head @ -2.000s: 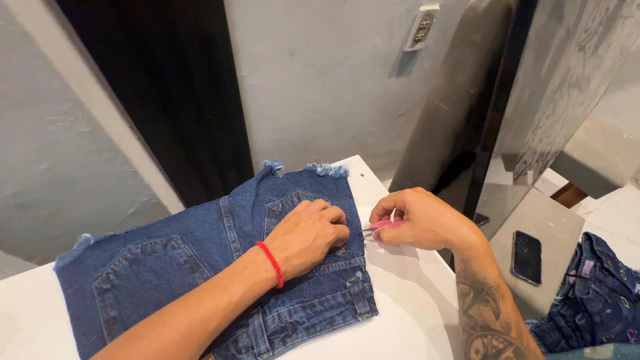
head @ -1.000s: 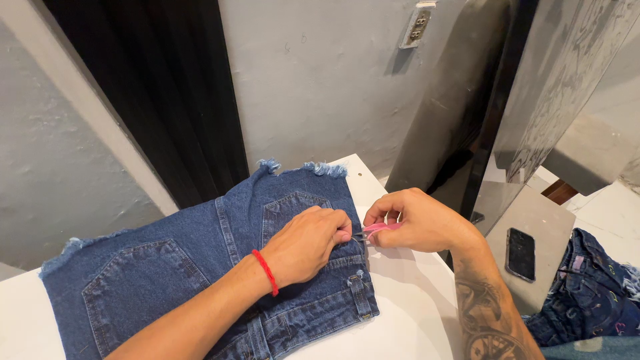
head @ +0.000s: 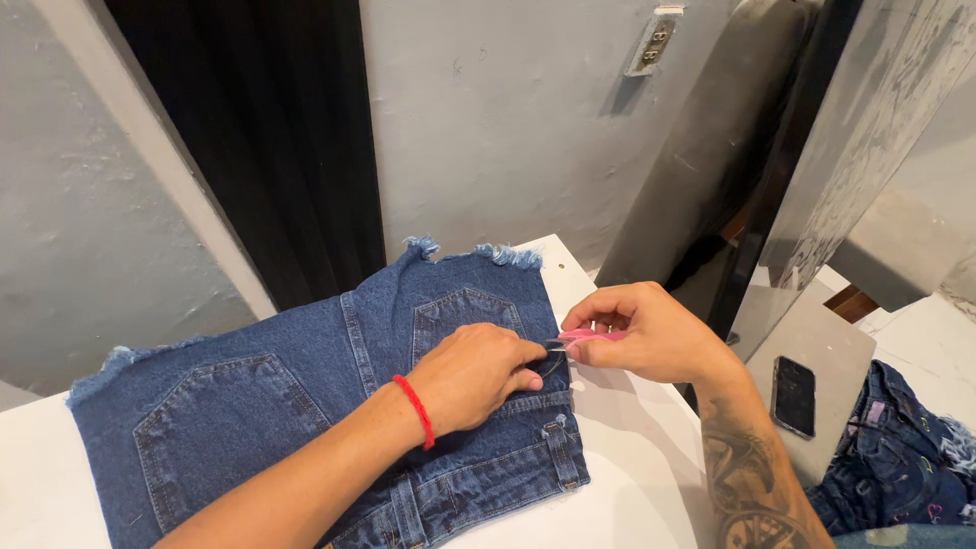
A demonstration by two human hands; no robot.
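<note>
Blue denim shorts [head: 244,412] with frayed leg hems lie with the back pockets up on a white table [head: 633,435]. My left hand [head: 480,370], with a red cord bracelet on the wrist, rests on the shorts near the right-hand pocket. Its thumb and index finger are at a dark thread by the side edge; how firmly they pinch it is unclear. My right hand [head: 644,328] holds small scissors with pink handles [head: 591,336]. Their metal tips point left, close to my left fingertips at the edge of the shorts.
A smartphone [head: 794,396] lies on a grey surface at the right, beside another pair of dark denim shorts [head: 892,457]. Behind the table are a grey wall [head: 496,137] with a power outlet [head: 656,43], and a black panel [head: 267,137]. A glossy dark-edged panel [head: 793,175] stands at the right.
My left hand's fingers have shifted toward the side edge of the shorts, nearer the scissor tips. The scissors remain in my right hand.
</note>
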